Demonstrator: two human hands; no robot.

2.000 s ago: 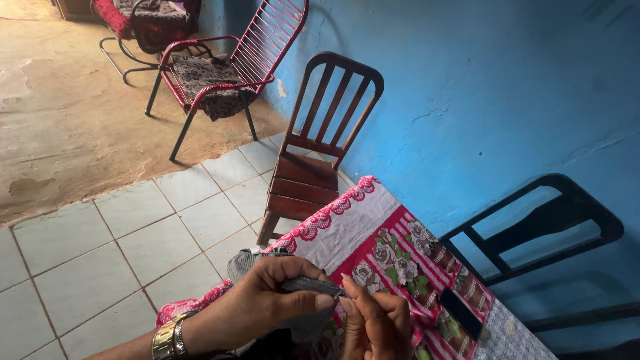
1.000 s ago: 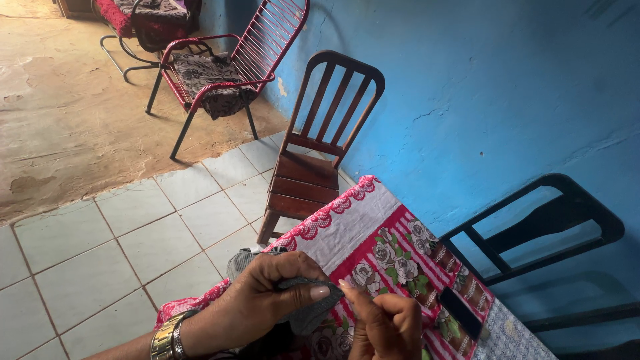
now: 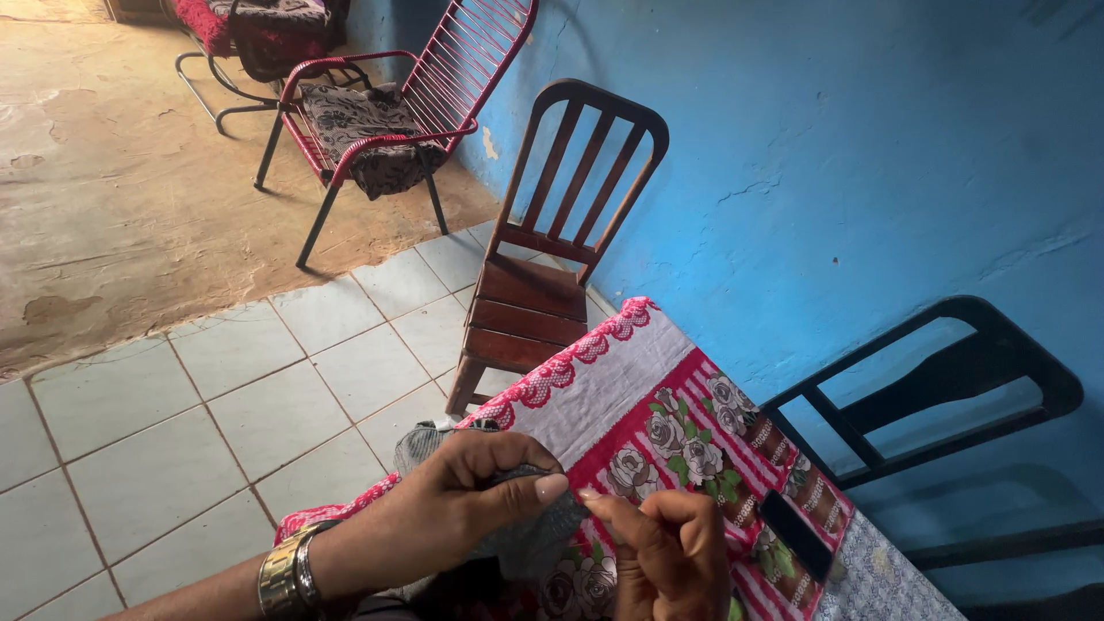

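My left hand (image 3: 487,492), with a gold-coloured watch (image 3: 280,573) on its wrist, pinches the edge of a grey fabric piece (image 3: 539,535) between thumb and forefinger. Part of the same grey cloth bunches behind the hand and hangs below it. Just right of the left fingertips, my right hand (image 3: 660,543) has its thumb and forefinger together at the fabric's edge. Whether something thin, such as a needle or thread, sits between those fingertips is too small to tell. Both hands are above the floral tablecloth (image 3: 595,414).
A dark mobile phone (image 3: 795,536) lies on the table at the right. Beyond the table stands a brown wooden chair (image 3: 530,302), with a dark chair (image 3: 949,379) on the right by the blue wall. A red-corded armchair (image 3: 371,129) holds a patterned cushion farther back.
My right hand has shifted slightly around the fabric's edge, its fingers changing their bend. My left hand keeps its pinch on the grey cloth.
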